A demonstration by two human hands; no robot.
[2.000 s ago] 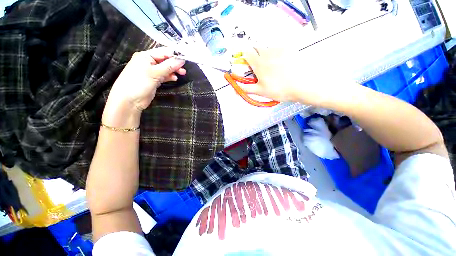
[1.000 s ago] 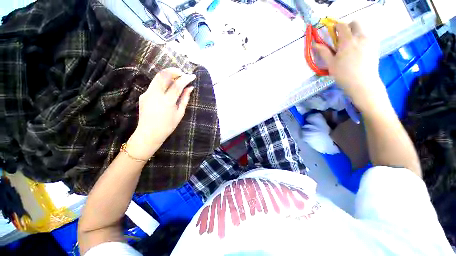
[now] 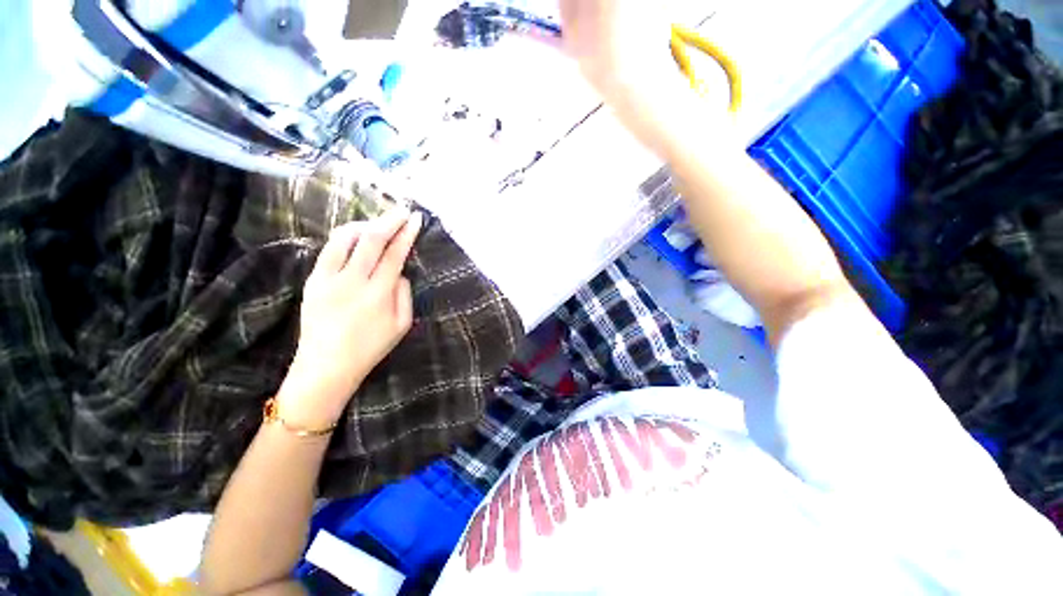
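Note:
The dark plaid garment (image 3: 175, 338) lies heaped at the left, its edge reaching the sewing machine's needle area. My left hand (image 3: 356, 297) is on the garment, fingertips together at its upper edge just below the needle area; the cloth under the fingers is partly hidden. My right hand (image 3: 592, 41) is at the top edge, cut off and washed out by glare, so its fingers and any hold cannot be told. The scissors' yellow handle (image 3: 732, 76) shows on the table right of my right hand; the rest is lost in glare.
The sewing machine head (image 3: 175, 70) fills the top left. A blue-grey cylindrical part (image 3: 379, 140) stands beside the needle area. Small dark bits (image 3: 478, 116) lie on the white table. A blue crate (image 3: 845, 151) and dark cloth (image 3: 991, 210) are at the right.
My right hand has let go of the scissors and moved left and up to the picture's top edge. My left hand stays on the garment edge. The view has shifted, showing more machine head.

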